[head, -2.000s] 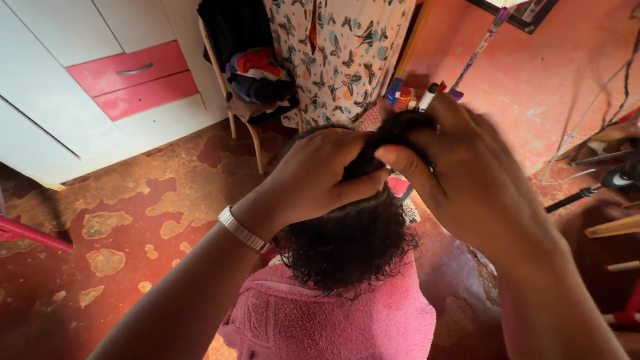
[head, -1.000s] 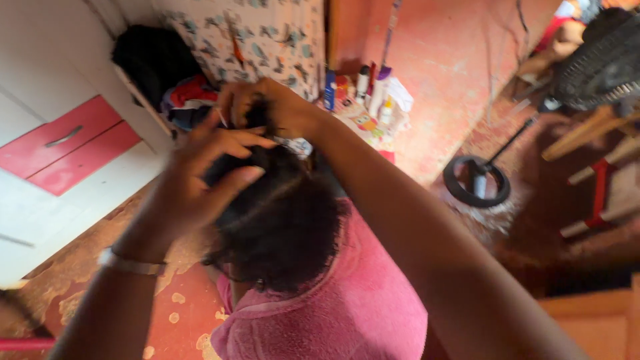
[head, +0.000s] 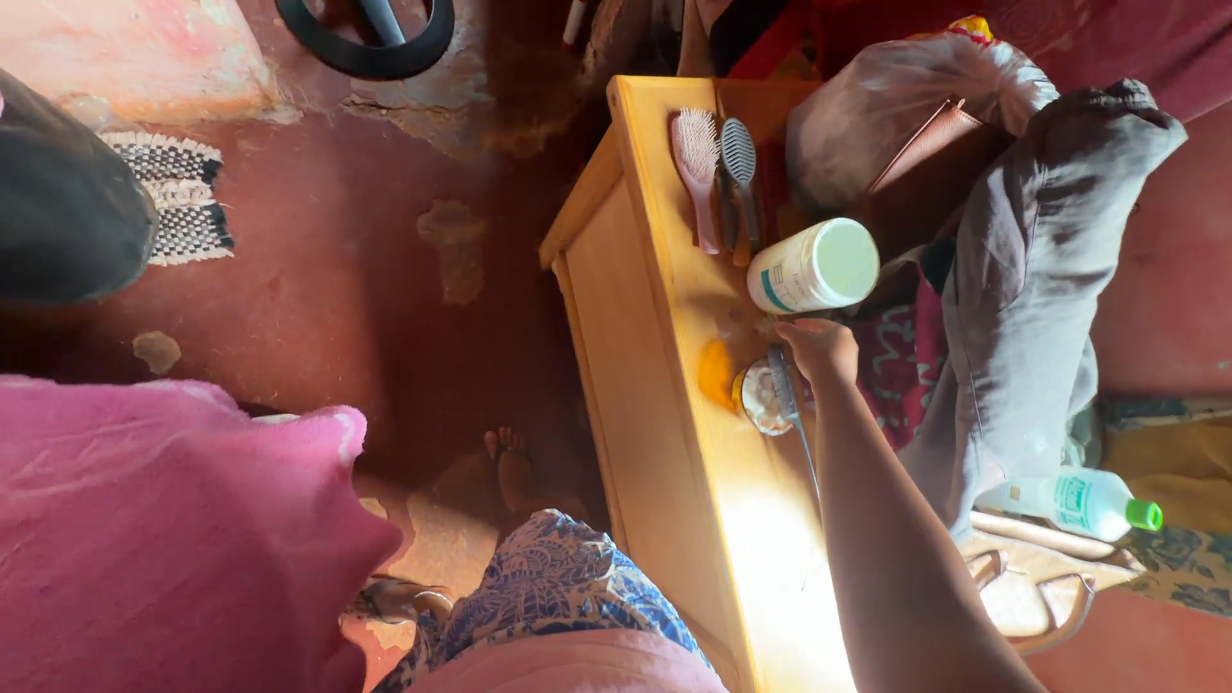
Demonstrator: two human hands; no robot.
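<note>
My right hand [head: 821,348] reaches over the wooden dresser top, its fingers bent down by the base of a large white tub [head: 813,266] with a pale green lid. What the fingertips touch, if anything, is too small to tell. Just below the hand, a grey rat-tail comb [head: 784,385] lies across an open jar of white cream [head: 763,397]. A pink hairbrush [head: 697,164] and a dark vented brush [head: 739,154] lie farther up the top. My left hand is out of view. A pink towel [head: 164,529] fills the lower left.
The wooden dresser [head: 626,385] stands right of my legs. Beyond its top are a plastic bag [head: 895,106], grey clothing [head: 1030,260] and a white bottle with a green cap [head: 1092,502]. A black round base [head: 385,48] and a woven mat [head: 183,197] are on the floor.
The view has swung far to the right, from the hair to the dresser. Both hands were in the dark hair before; my right hand is now over the dresser, and my left has left the view.
</note>
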